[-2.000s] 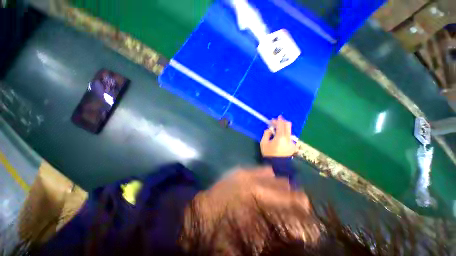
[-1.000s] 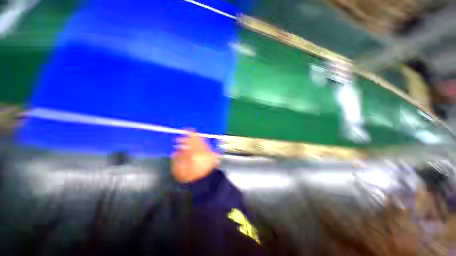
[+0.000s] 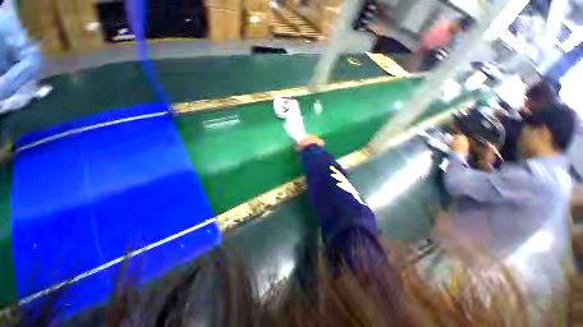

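Note:
A white square unit (image 3: 285, 108) lies on the green conveyor belt, with its pale bagged lead (image 3: 295, 128) trailing toward me. My right hand (image 3: 310, 142) reaches over the belt in a dark blue sleeve with a pale yellow mark. Its fingers are closed at the near end of the bagged lead; the hand is small and finger detail is blurred. My left hand is out of the picture.
The blue corrugated sheet (image 3: 108, 198) spans the belt at left, with an upright blue divider (image 3: 146, 54) behind. A slanted grey post (image 3: 425, 86) crosses at right. Another worker (image 3: 511, 191) is at right; a sleeve (image 3: 16, 57) shows far left.
The view has swung right and up. The blue sheet has moved left in view. My right hand has gone from the sheet's near edge to the bagged lead on the belt.

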